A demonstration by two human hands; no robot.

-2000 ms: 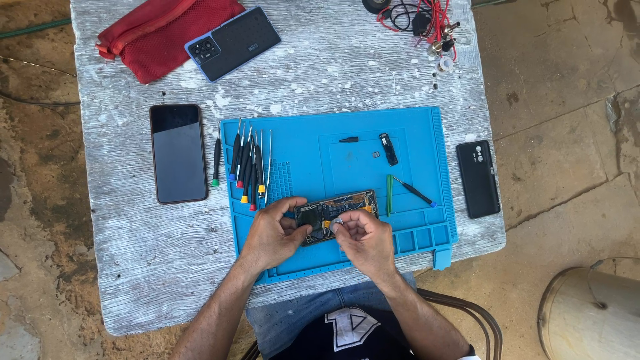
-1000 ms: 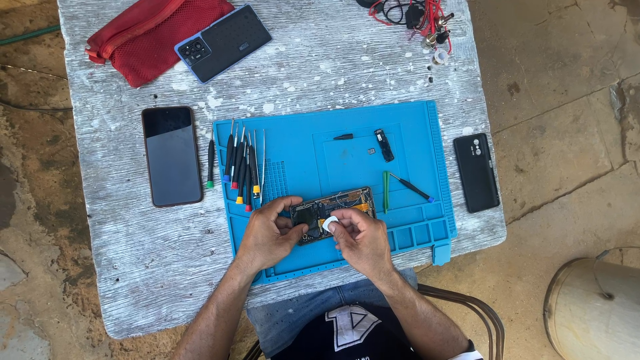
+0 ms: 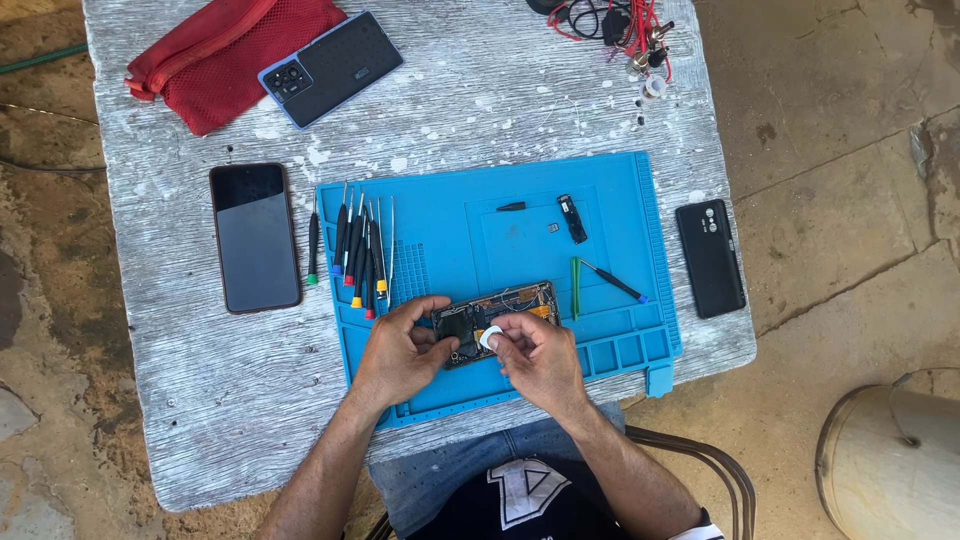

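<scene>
An opened smartphone [image 3: 461,324] with its inner parts bare lies slightly tilted on the blue silicone repair mat [image 3: 442,217]. My left hand [image 3: 401,349] grips its left end, fingers at the top edge and thumb on the lower part. Between thumb and index finger, my right hand [image 3: 536,360] pinches a white pick-like piece [image 3: 490,336] over the phone's middle. Right of the phone lie a green pry tool [image 3: 575,289] and a small screwdriver [image 3: 615,282]. Farther up the mat are a black phone part [image 3: 572,219], a small dark pointed piece [image 3: 511,206] and a tiny metallic piece [image 3: 553,227].
Several precision screwdrivers [image 3: 361,259] lie at the mat's left, near a dark-screened phone [image 3: 256,240]. A black phone case [image 3: 711,259] is at the right. At the back are a red mesh pouch [image 3: 225,67], a blue-edged phone [image 3: 337,71] and red and black wires [image 3: 637,34].
The white piece in my right hand shows more plainly than two seconds ago. My left hand stays on the phone's left end.
</scene>
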